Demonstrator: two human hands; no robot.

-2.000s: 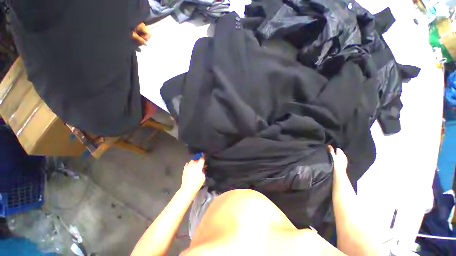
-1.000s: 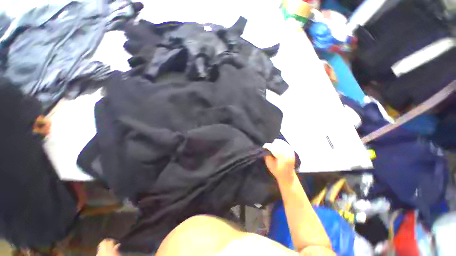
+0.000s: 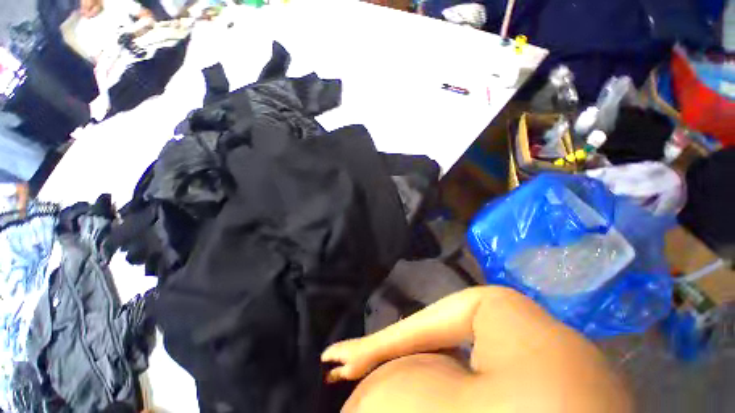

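A large black garment [image 3: 266, 258] lies bunched in front of me, its matte cloth hanging over the table's near edge. Shiny black parts [image 3: 189, 169] show at its far left, and strap-like ends stick up behind. My right hand [image 3: 342, 360] is at the garment's lower right edge, fingers bent around dark cloth; the fingertips are partly hidden. My left hand is not in view.
The white table [image 3: 387, 56] holds a short dark pen [image 3: 455, 89] at the far right. Grey garments [image 3: 80, 339] lie at left. A blue plastic bag [image 3: 500, 230] and an open cardboard box [image 3: 524, 149] stand right of the table. Red basket [image 3: 705, 101] behind.
The view has swung right. The garment appears turned and bunched more to the left. My right hand has come down to its near edge; my left hand has left the picture.
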